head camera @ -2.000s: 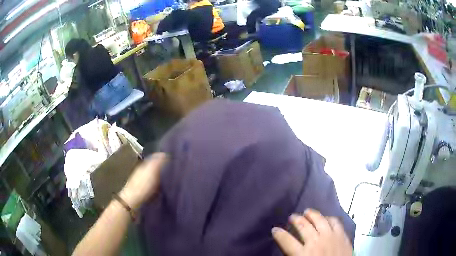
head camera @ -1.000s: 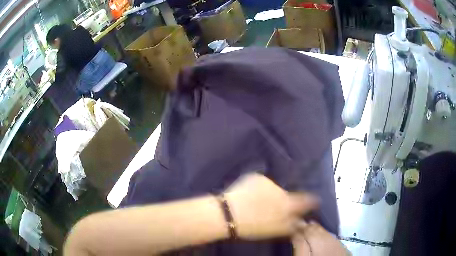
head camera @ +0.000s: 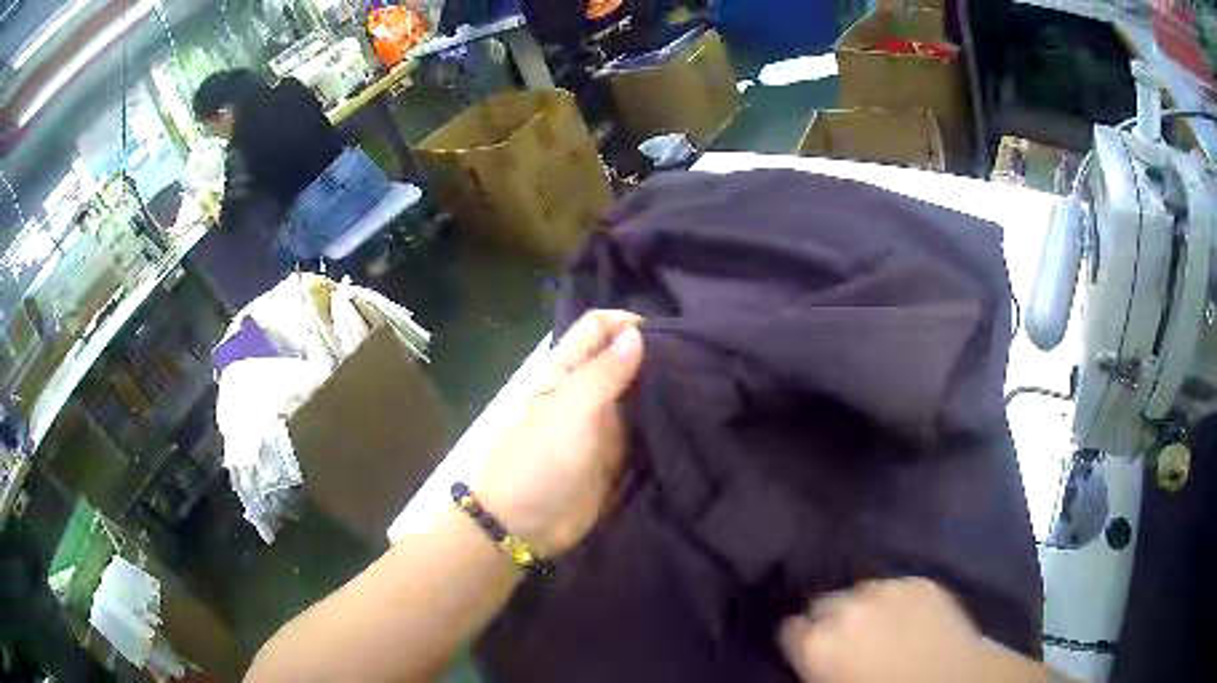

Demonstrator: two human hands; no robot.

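The dark plum-purple garment lies bunched and folded over the white machine table, left of the off-white sewing machine. My left hand, with a beaded bracelet on its wrist, pinches a fold at the garment's left side between thumb and fingers. My right hand is blurred at the bottom, low on the cloth; its fingers are curled at the fabric and partly hidden. The needle plate area shows right of the cloth, with no hand at it.
Near-black cloth hangs at the right edge under the machine arm. A box of white cloth stands on the floor at left. Cardboard boxes stand behind the table. A person in dark clothing sits at a bench at back left.
My left hand has moved from beside my right hand up to the garment's left side and now pinches a fold. My right hand shows more at the bottom. The cloth is more bunched in the middle.
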